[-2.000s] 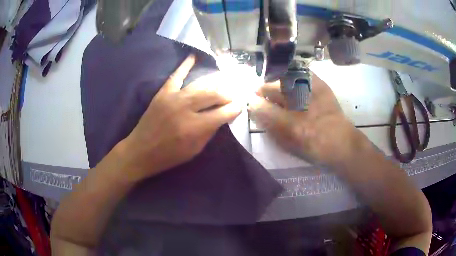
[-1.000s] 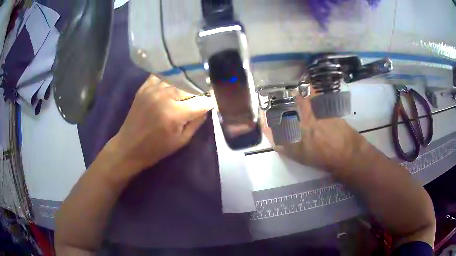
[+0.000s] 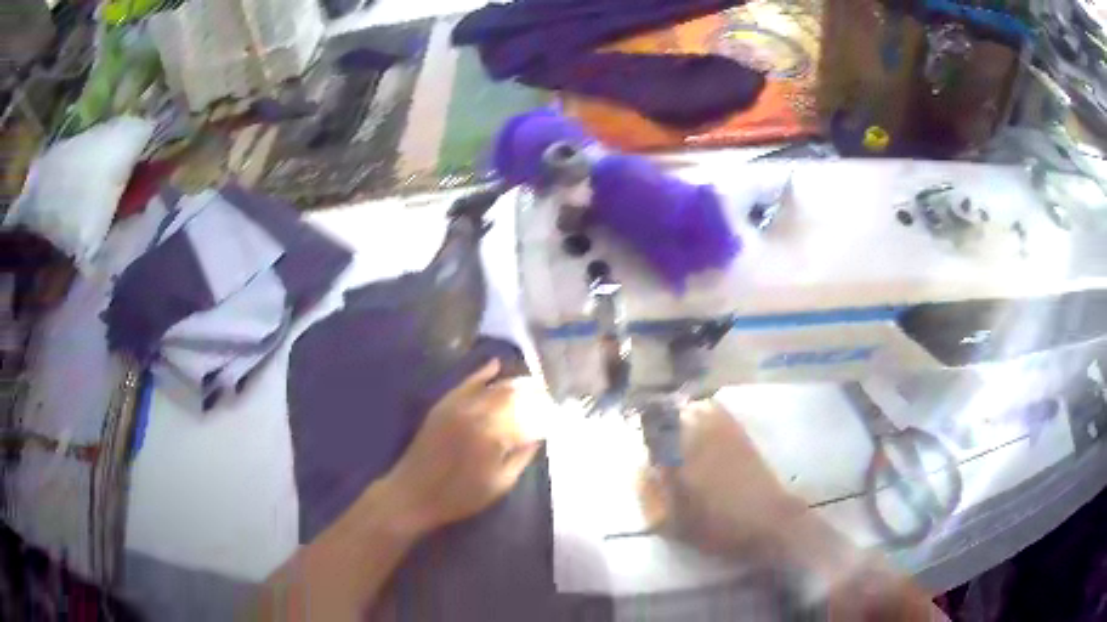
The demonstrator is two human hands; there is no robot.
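Note:
A dark purple garment panel [image 3: 364, 407] lies on the white table left of the sewing machine head [image 3: 838, 337] and runs down over the front edge. My left hand [image 3: 473, 444] rests on the panel beside the needle area, fingers bent near its edge; bright glare hides the fingertips. My right hand [image 3: 710, 474] is right of the needle area, partly behind the machine head's front parts, and blurred. Whether it holds cloth cannot be told. The presser foot is lost in glare.
Stacked cut pieces [image 3: 225, 273] lie at the left. Fabric scissors [image 3: 904, 480] lie at the right. A purple fluffy duster [image 3: 662, 219] sits on the machine head. Dark cloth [image 3: 656, 85] lies on an orange surface behind. A dark oval object [image 3: 455, 292] stands left of the head.
The view has tilted up and shows more of the room behind the machine. My hands stay on either side of the needle area. The left hand's fingers look more bent than two seconds ago.

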